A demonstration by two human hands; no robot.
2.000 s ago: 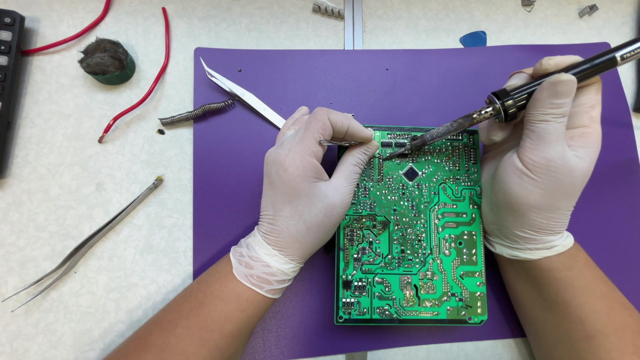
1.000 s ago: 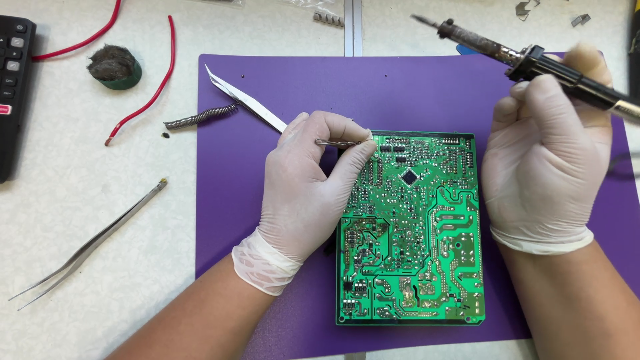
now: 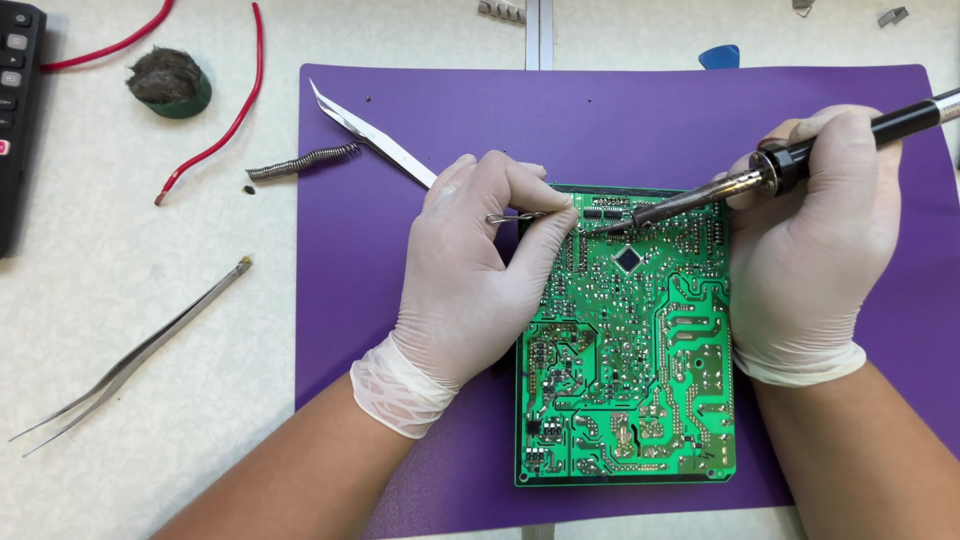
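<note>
A green printed circuit board point(image 3: 630, 360) lies on a purple mat point(image 3: 352, 247). My left hand point(image 3: 487, 262), in a whitish glove, pinches a thin piece of looped or twisted wire point(image 3: 517, 217) between thumb and forefinger at the board's upper left. Gripped in my gloved right hand point(image 3: 817, 240) is a soldering iron point(image 3: 697, 196), its tip down at the upper left of the board, close to my left fingertips. Just below and right of that tip is a square black chip point(image 3: 627, 259). Whether the tip touches the board or the wire I cannot tell.
White angled tweezers point(image 3: 375, 140) lie behind my left hand, beside a coiled metal spring point(image 3: 307, 161). Metal tweezers point(image 3: 150, 345), red wires point(image 3: 238, 124), a green pot of dark fibrous material point(image 3: 180, 97) and a remote control point(image 3: 19, 112) are at left. A blue pick point(image 3: 720, 57) lies beyond the mat.
My right hand has brought the soldering iron back down to the board; one second ago its tip was raised above the board's far edge. My left hand has stayed at the board's upper left.
</note>
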